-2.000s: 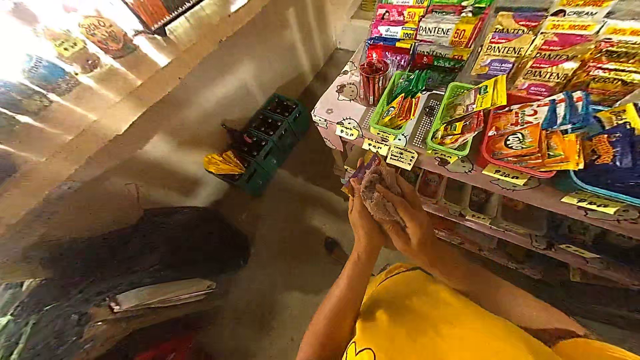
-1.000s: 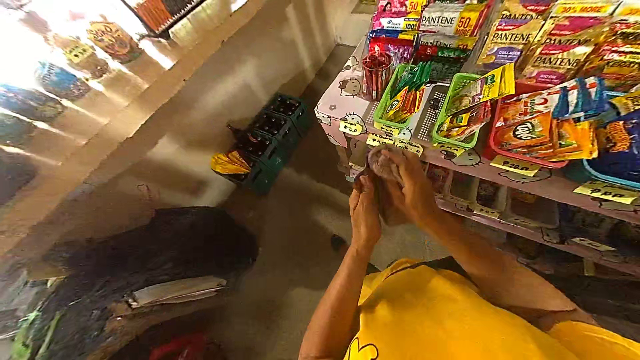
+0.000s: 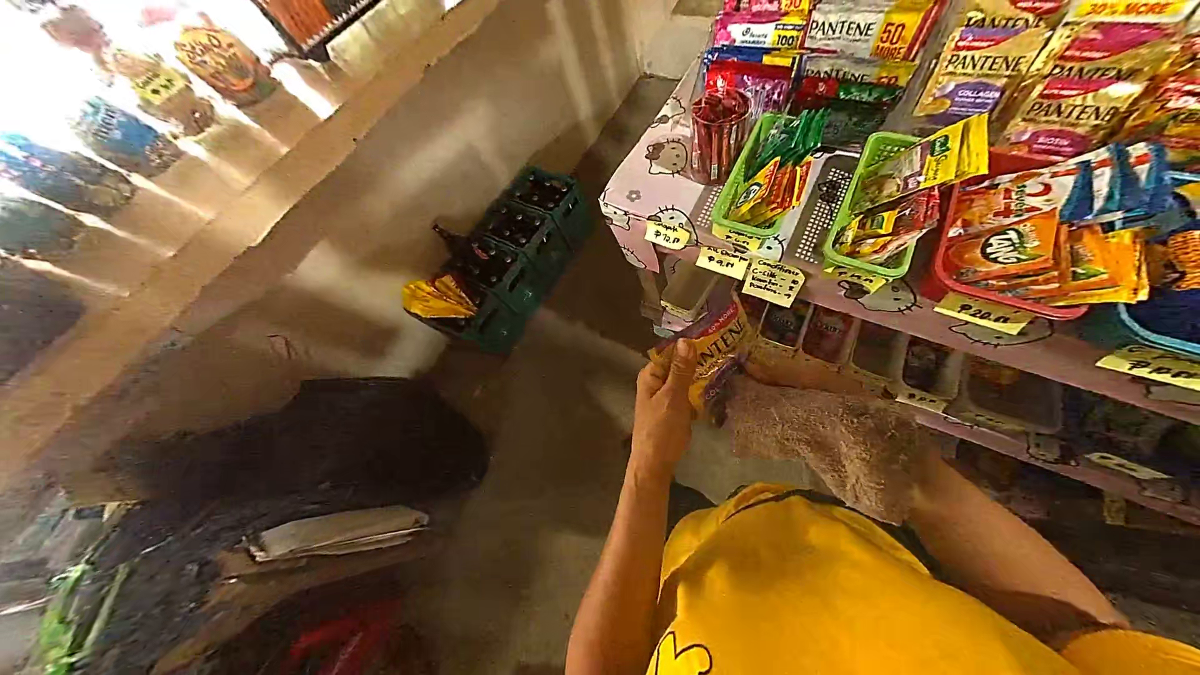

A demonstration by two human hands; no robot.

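Note:
My left hand [image 3: 667, 398] holds a gold and purple Pantene sachet pack [image 3: 720, 349] in front of the shelf's front edge, thumb on top. A greyish-brown cloth [image 3: 825, 436] hangs at my right hand [image 3: 806, 375], draped below and over its wrist; the fingers reach behind the pack and are mostly hidden. Above the pack, handwritten price tags [image 3: 773, 281] line the edge of the pink patterned shelf [image 3: 656, 192]. On that shelf stand a green basket of sachets [image 3: 750, 187], a second green basket [image 3: 877, 211] and a red basket [image 3: 947, 272].
Green crates of dark bottles [image 3: 516, 244] stand on the floor by the wall, a yellow wrapper [image 3: 439, 298] on one. Clear bins [image 3: 928, 366] fill the lower shelf. At lower left lie a dark sheet [image 3: 394, 431] and folded pale material [image 3: 337, 532]. Pantene packs [image 3: 984, 66] stand at the back.
Both hands were close together around the bundled cloth. Now they are apart, the pack shows in front of my left hand, and the cloth hangs spread out at my right.

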